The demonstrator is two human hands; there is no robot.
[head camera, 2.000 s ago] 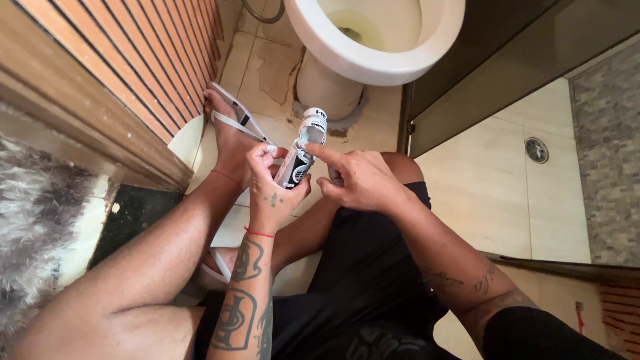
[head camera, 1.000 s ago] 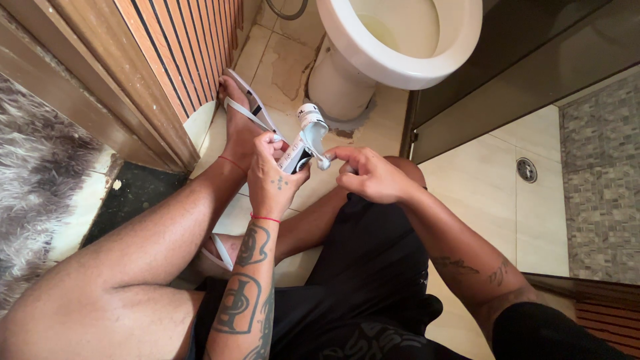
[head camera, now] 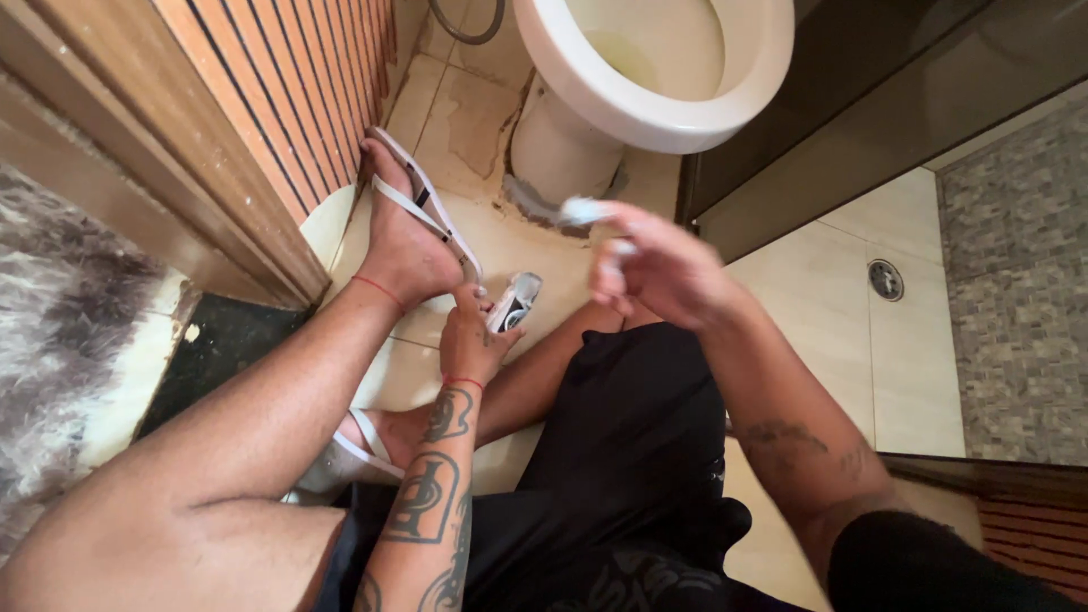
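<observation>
My left hand (head camera: pixel 474 331) is closed around a small, cut-open packaging tube (head camera: pixel 517 302) with a black and white printed side, held low between my shins. My right hand (head camera: pixel 654 263) is raised apart from it, fingers spread and blurred. A whitish, pasty substance (head camera: pixel 585 211) coats the tip of its index finger, and more white shows on another finger. The toilet's rim (head camera: pixel 680 127) lies just beyond my right hand. White flip-flops (head camera: pixel 425 200) are on my feet.
The toilet's pedestal (head camera: pixel 561 149) meets the tiled floor with rough sealant around it. A slatted wooden panel (head camera: pixel 280 93) and door frame stand at left, beside a shaggy rug (head camera: pixel 76 340). A dark-framed shower enclosure with a floor drain (head camera: pixel 886 280) is at right.
My right hand has pulled away from the tube and risen toward the toilet, with white substance on its fingers. My left hand has kept hold of the tube.
</observation>
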